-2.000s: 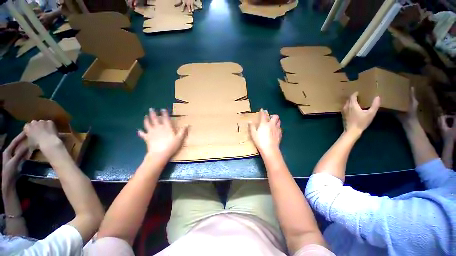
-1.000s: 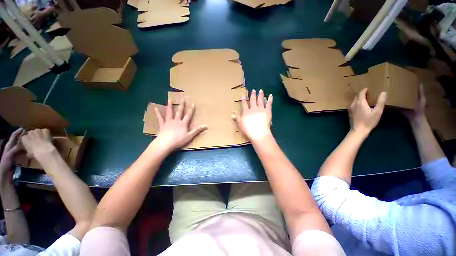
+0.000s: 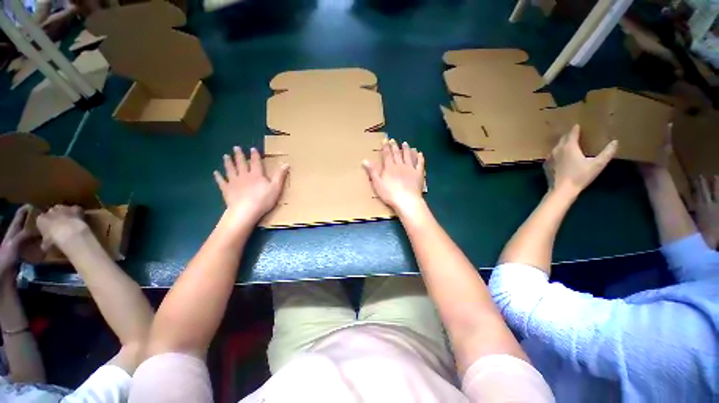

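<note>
A flat brown box blank (image 3: 327, 157) lies in front of me on the dark green table, its rounded tuck end pointing away. Layered edges at its near side show more than one blank. My left hand (image 3: 251, 185) lies spread on the blank's left side flap, thumb on the card. My right hand (image 3: 398, 177) rests on its right side flap with the fingers pointing away. Both palms face down and neither hand grips anything. The flaps under my hands are partly hidden.
A finished open box (image 3: 164, 106) stands at the back left. Another person's hands (image 3: 59, 224) work on a box at the left. At the right, a person's hand (image 3: 579, 164) holds a part-folded box beside flat blanks (image 3: 504, 110). Pale posts (image 3: 587, 39) rise behind.
My left hand has moved left, off the blank's middle onto its side flap. The flap that stuck out askew at the left no longer shows. My right hand stays on the right flap.
</note>
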